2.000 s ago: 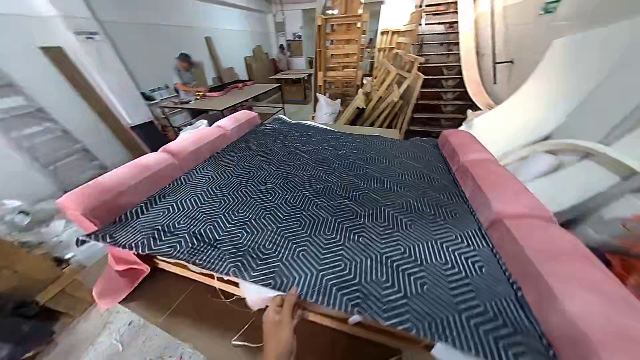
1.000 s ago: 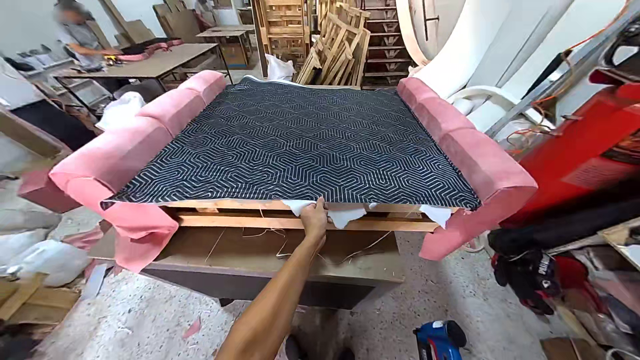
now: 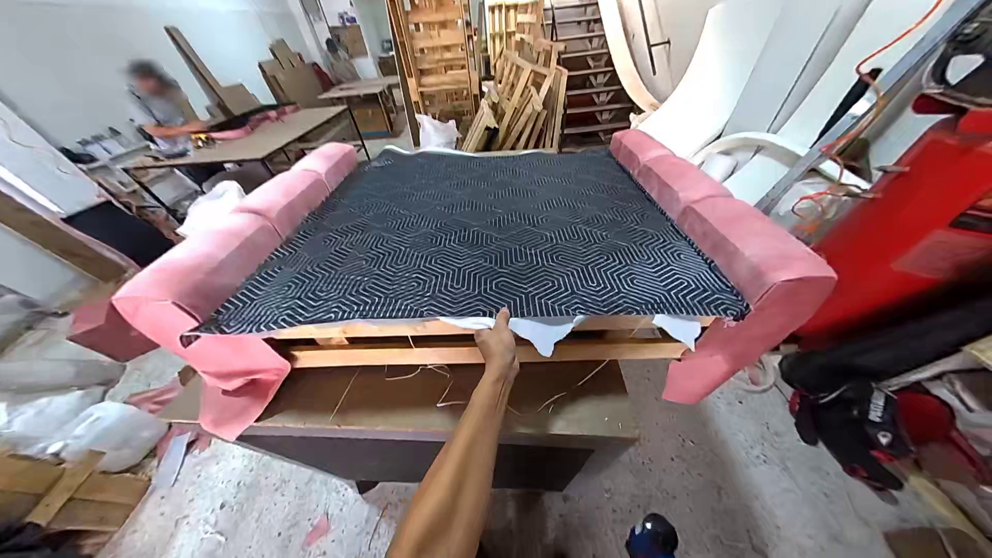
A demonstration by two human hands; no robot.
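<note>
My left hand [image 3: 500, 341] grips the near edge of a dark fabric with pale geometric lines [image 3: 480, 240], thumb on top, at the middle of a wooden frame [image 3: 372, 355]. White cloth [image 3: 546, 333] hangs from this edge just right of the hand. Pink upholstered arms run along both sides, the left one [image 3: 225, 256] and the right one [image 3: 736, 225], with loose pink fabric [image 3: 240, 380] hanging at the near left corner. Below the frame is a brown-topped support [image 3: 310, 399]. My right hand is out of view. A blue and black object [image 3: 651, 535] shows partly at the bottom edge.
A person [image 3: 163, 108] stands at a worktable [image 3: 256, 139] at the back left. Wooden frames [image 3: 519, 101] lean at the back. White plastic bags [image 3: 116, 434] and wood pieces [image 3: 93, 492] lie at left. A black and red bag [image 3: 845, 426] lies at right.
The view has swung widely since the first frame. My left hand is at the middle of the near edge, as one second ago; its hold shows no plain change.
</note>
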